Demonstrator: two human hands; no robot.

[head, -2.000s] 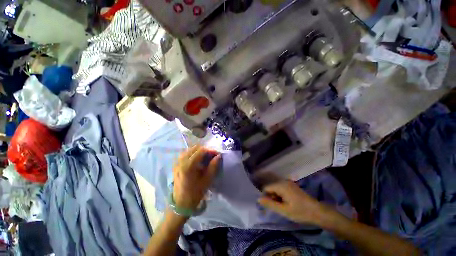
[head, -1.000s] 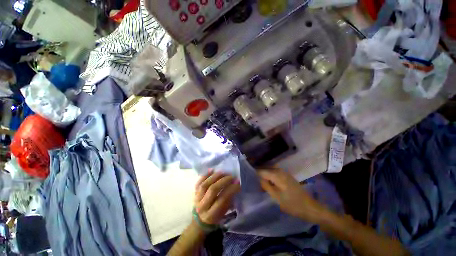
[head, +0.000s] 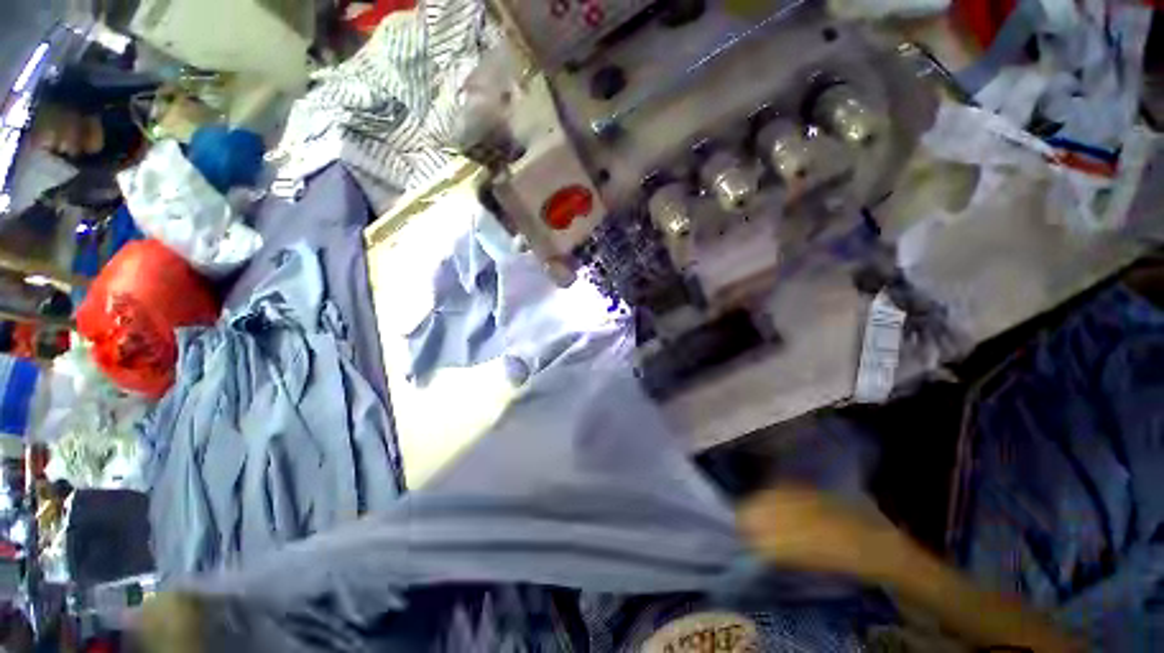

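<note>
A light blue-grey garment piece (head: 574,447) runs from the lit needle area (head: 610,296) of the overlock machine (head: 753,115) towards me, and is stretched wide to the lower left. Part of it lies crumpled on the table left of the needle. My right hand (head: 798,526), blurred, holds the cloth's right edge below the machine's front. My left hand (head: 172,625), small, blurred and cut off by the bottom edge, is at the cloth's far left end; its fingers are hidden, but the cloth is drawn out to it.
Blue-grey garments (head: 275,434) hang left of the cream table (head: 440,427). Dark blue cloth (head: 1072,447) is heaped at right. White scraps (head: 1021,166) lie at upper right, a printed label (head: 880,347) at the machine's front right. Red (head: 143,313) and white bags (head: 185,211) are far left.
My left hand has moved from below the needle to the far lower left, spreading the cloth across my lap. My right hand has moved lower and slightly right. The view has shifted.
</note>
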